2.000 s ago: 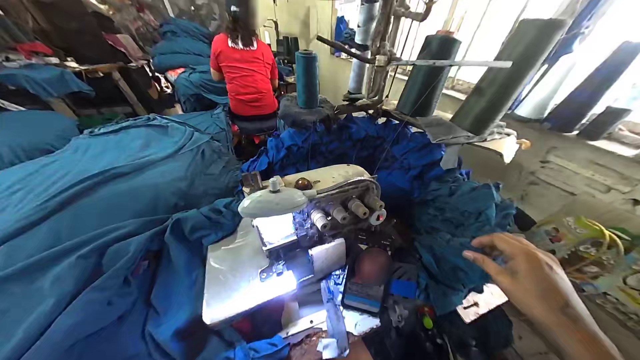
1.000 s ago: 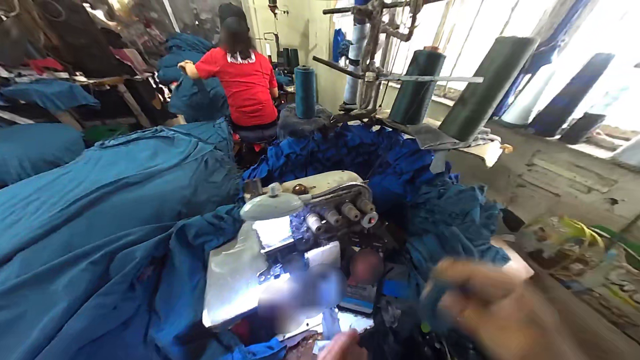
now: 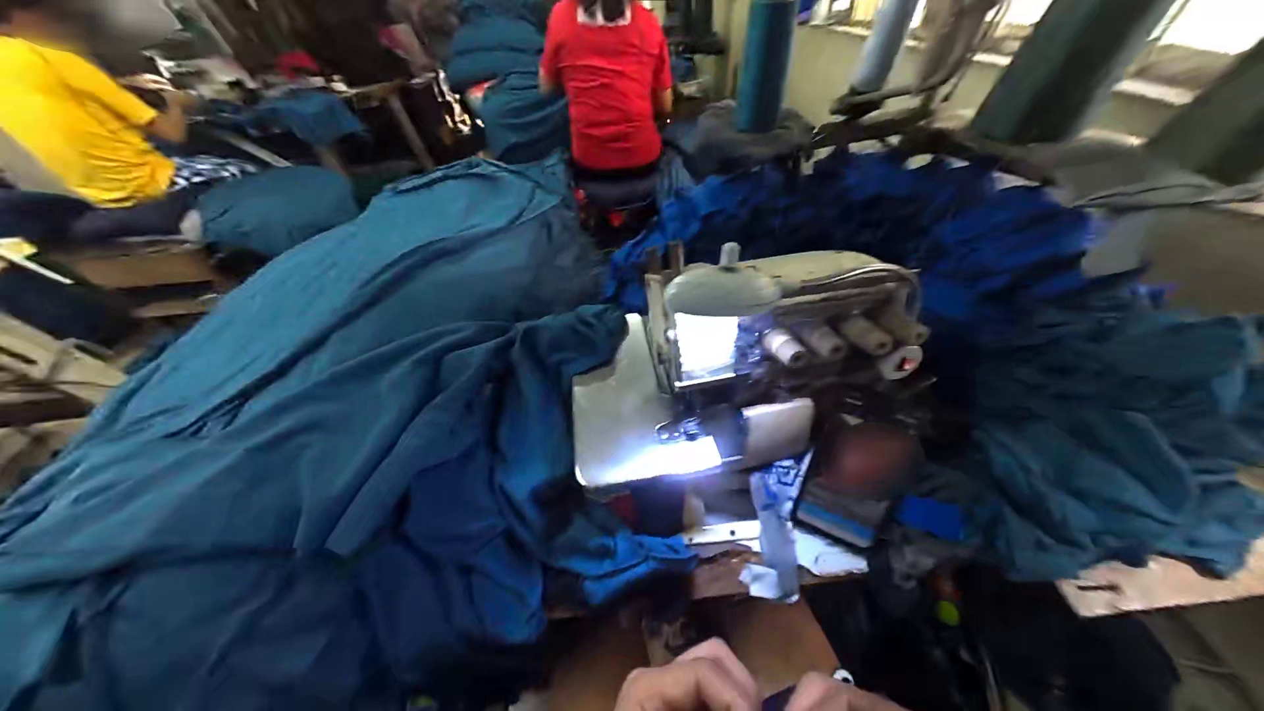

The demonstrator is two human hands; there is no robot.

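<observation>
At the bottom edge, my left hand (image 3: 689, 681) is curled, and what its fingers do is cut off by the frame. My right hand (image 3: 837, 693) is close beside it, its fingertips on a small dark piece (image 3: 778, 699), perhaps cloth. Beyond them stands an overlock sewing machine (image 3: 622, 415) with its lamp lit over the needle area. Teal fabric (image 3: 346, 395) is heaped left of the machine. Ruffled blue fabric (image 3: 889, 207) lies behind it, and more teal fabric (image 3: 1106, 425) to its right. A pale strip (image 3: 778, 528) hangs at the machine's front.
A dark device with a blue band (image 3: 839, 513) lies at the machine's right front, near a small blue piece (image 3: 930, 516). Thread cones (image 3: 765, 64) stand behind. A person in red (image 3: 607, 84) sits ahead; another in yellow (image 3: 74, 118) sits at far left. The wooden table edge (image 3: 1160, 585) shows at right.
My right hand has moved from the right side, where it was open near the teal fabric, to the bottom centre beside my left hand. The view has turned left, bringing in the person in yellow.
</observation>
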